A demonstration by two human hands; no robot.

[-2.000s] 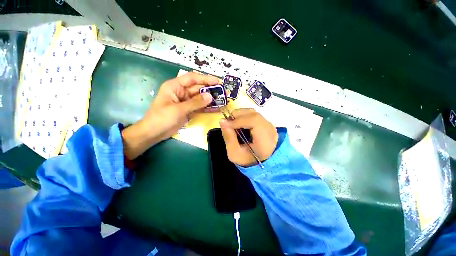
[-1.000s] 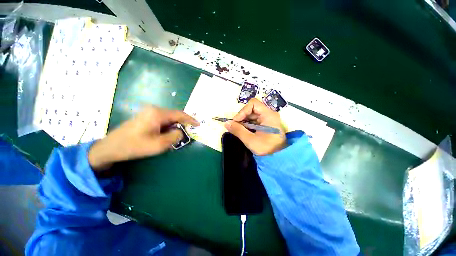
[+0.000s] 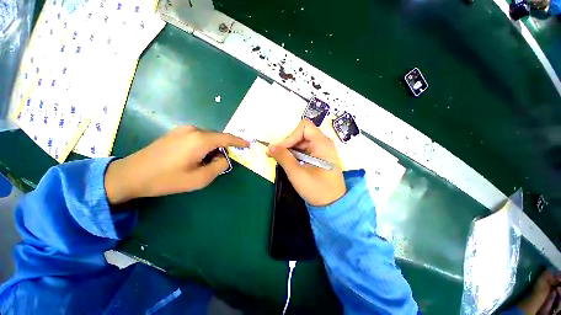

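My right hand holds grey tweezers, their tip pointing left just above the adhesive sheet. My left hand is at the sheet's left part, index fingertip close to the tweezer tip. A watch housing is mostly hidden under my left hand; its pale rim shows beside the curled fingers, which hold it. Two more housings, one just above my right hand and one to its right, lie at the sheet's far edge. Any adhesive piece at the tip is too small to tell.
A black phone with a white cable lies below my right hand. Spare sheets are at the left, a plastic bag at the right. Beyond the white rail sits another housing. Another person's hand shows lower right.
The housing came down from above the sheet to its lower left with my left hand. The tweezers left the housing, and their tip now meets my left fingertip at the sheet. The view has shifted.
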